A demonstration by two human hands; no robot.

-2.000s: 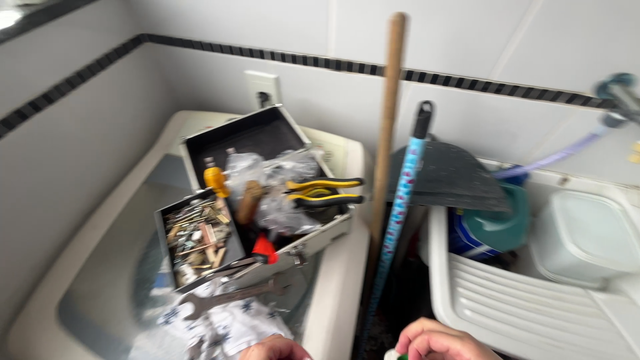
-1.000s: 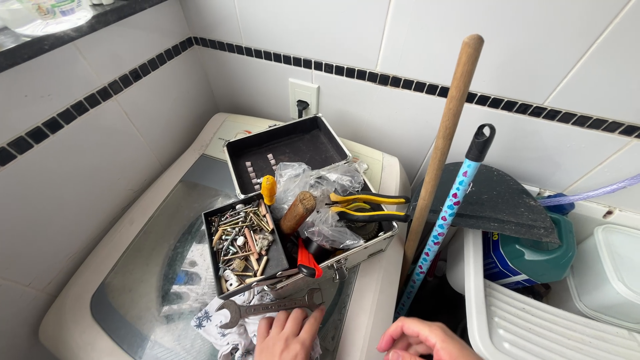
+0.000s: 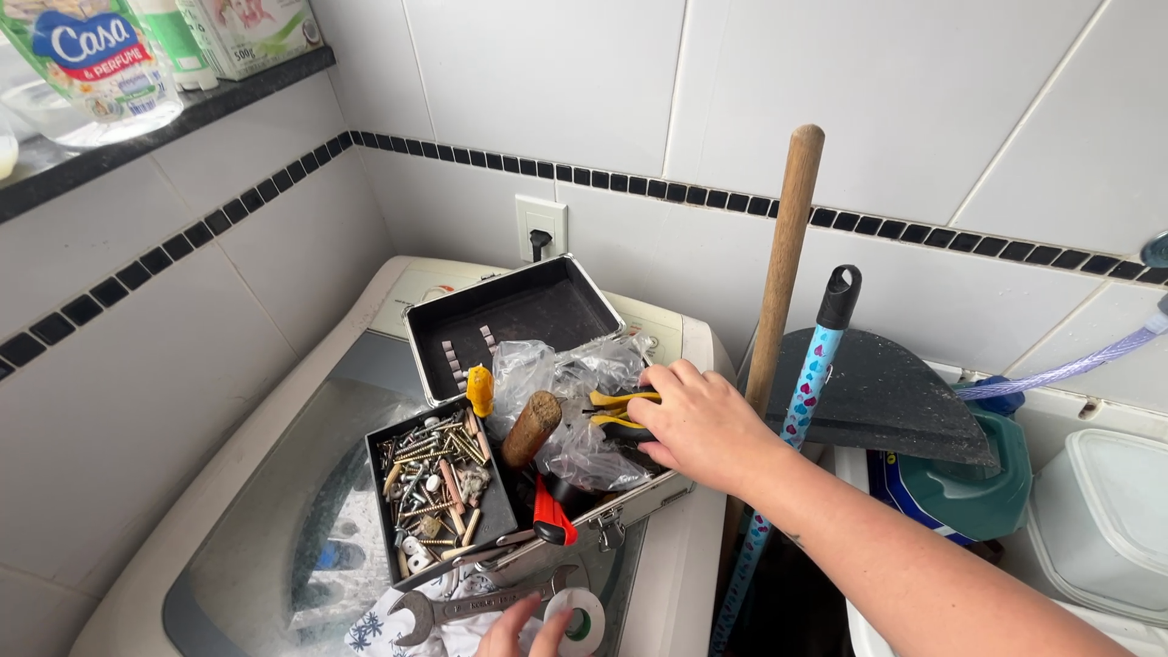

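Observation:
My right hand (image 3: 698,424) grips the yellow-and-black handles of the pliers (image 3: 620,411) over the right side of an open metal toolbox (image 3: 584,506). Clear plastic bags (image 3: 557,401), a wooden tool handle (image 3: 531,429), a yellow handle (image 3: 480,391) and a red-and-black tool (image 3: 550,513) stick out of the box. A black tray (image 3: 497,516) of screws and wall plugs sits at its left. At the bottom edge my left hand (image 3: 525,630), partly out of view, has its fingers at a roll of white tape (image 3: 581,625), beside an open-end wrench (image 3: 484,602) on a patterned cloth (image 3: 383,630).
The toolbox stands on a washing machine (image 3: 228,493) in a tiled corner. Right of it lean a wooden pole (image 3: 789,265) and a blue patterned handle (image 3: 812,383), near a dustpan (image 3: 876,401), a green jug (image 3: 995,484) and a plastic container (image 3: 1109,502). Bottles stand on the left ledge (image 3: 255,87).
My right hand has moved up and left from beside the poles' lower ends onto the pliers. A white tape roll now shows by my left hand. The view has shifted.

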